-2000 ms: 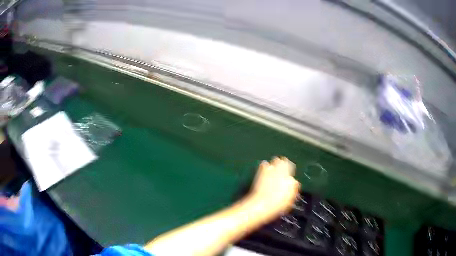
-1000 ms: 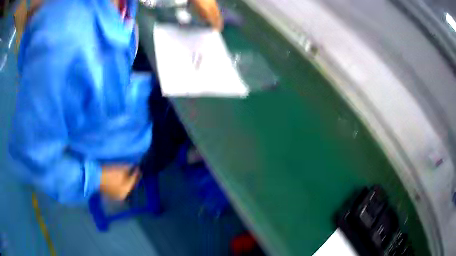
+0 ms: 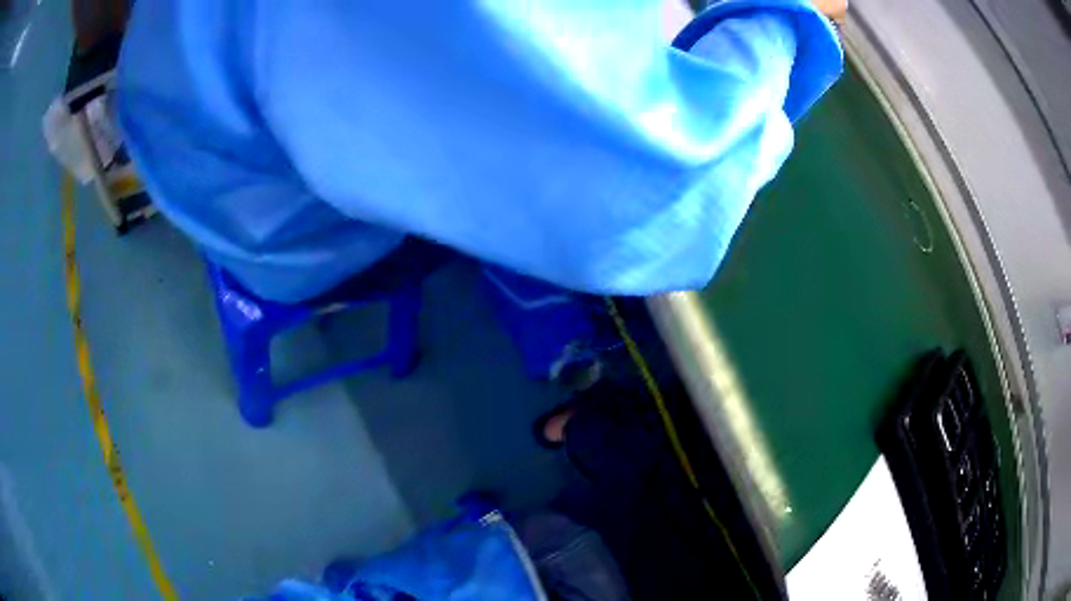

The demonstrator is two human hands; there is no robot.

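Note:
Neither of my hands is in view. A black foam tray (image 3: 957, 470) lies on the green bench at the lower right, with housings in its pockets showing as thin bright rims. White paper (image 3: 863, 546) lies beside the tray, cut off by the bottom edge, with a cluster of small dark specks on it. Part of my blue clothing (image 3: 440, 566) shows at the bottom edge.
Another person's blue sleeve and back (image 3: 470, 141) fill the top and cover part of the green bench (image 3: 834, 294). That person sits on a blue stool (image 3: 253, 352). A rail (image 3: 992, 282) curves along the bench's far side.
The view has turned towards the floor and the neighbouring person, who now appears much larger. The arm over the tray two seconds ago is out of view. The neighbour's white sheet is no longer visible.

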